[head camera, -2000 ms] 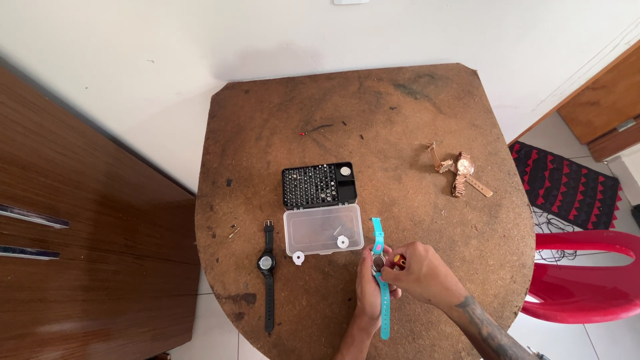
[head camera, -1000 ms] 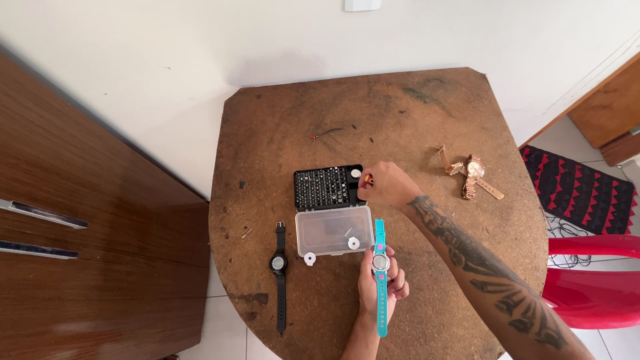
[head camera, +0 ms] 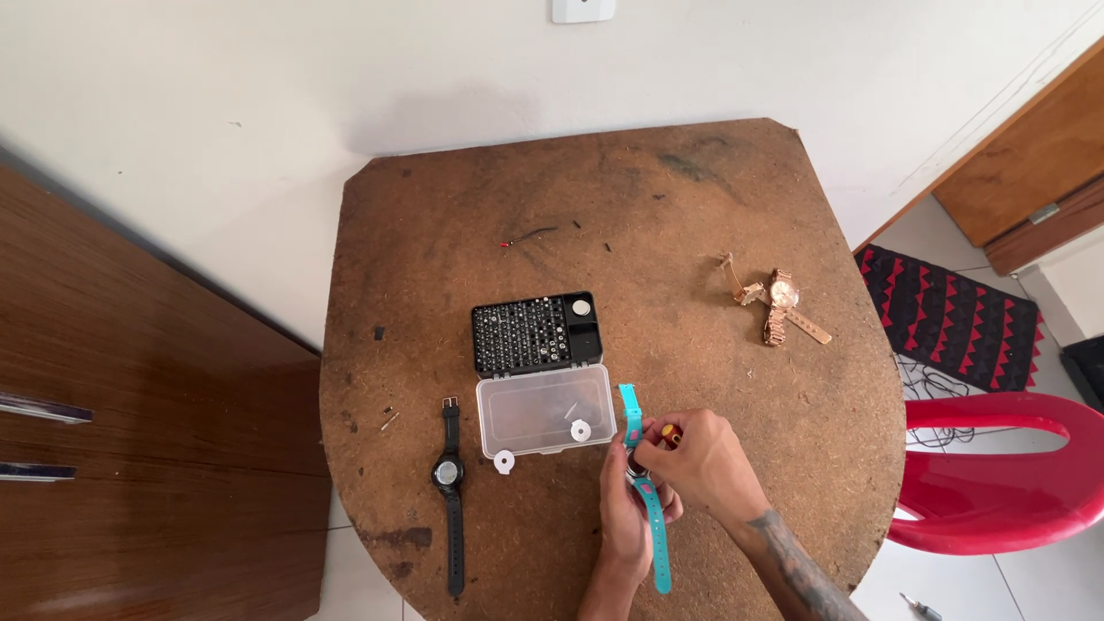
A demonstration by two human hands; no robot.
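My left hand holds a turquoise-strapped wristwatch near the table's front, its case between the fingers. My right hand is over the watch case with its fingertips at it, and keeps a small screwdriver with a red and yellow handle in its grip; the driver's tip is hidden. Just left of the hands lies an opened plastic case: a black tray of small metal parts with a round silver disc in a corner compartment, and a clear lid with a white ring-shaped piece on it.
A black wristwatch lies at left, near another white ring-shaped piece. Rose-gold watches lie at right. A thin dark strip with a red end is farther back. A red chair stands beside the table's right edge.
My right hand went from the watch to the tray's corner compartments, then back to the watch case with the screwdriver still in it. My left hand keeps holding the turquoise watch.
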